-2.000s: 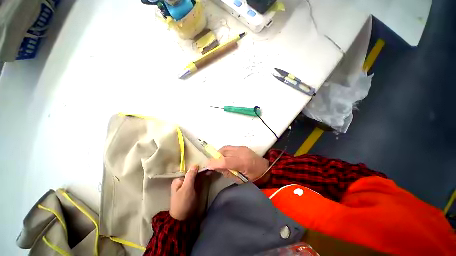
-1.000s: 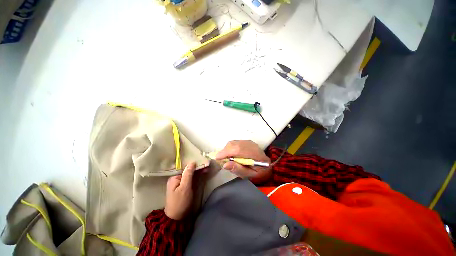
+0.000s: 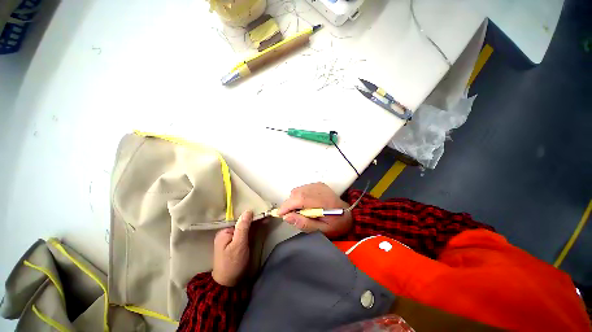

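A beige bag piece (image 3: 152, 240) lies on the white table (image 3: 84, 130), with yellow binding (image 3: 226, 185) along parts of its edges. My left hand (image 3: 232, 251) holds the piece near its right corner, thumb or finger on the cloth edge. My right hand (image 3: 317, 209) holds a slim pale yellow corded tool (image 3: 321, 213) level, its metal tip at the cloth edge close to my left fingertips. A thin cord runs from the tool's rear over my right sleeve. Whether the tip touches the cloth is too small to tell.
A second beige piece (image 3: 65, 285) lies folded at lower left. Beyond my hands lie a green-handled awl (image 3: 311, 135) with dark cord, thread snips (image 3: 384, 100), a yellow marking pen (image 3: 269, 55), thread ends (image 3: 334, 71), a yellow cup (image 3: 239, 10) and a power strip (image 3: 337, 10). A plastic bag (image 3: 433, 133) hangs at the table edge.
The tool has swung from slanted to nearly level, and its tip has come down to the cloth edge at my left fingers. The cloth appears slightly further left in view. Both hands keep their holds.
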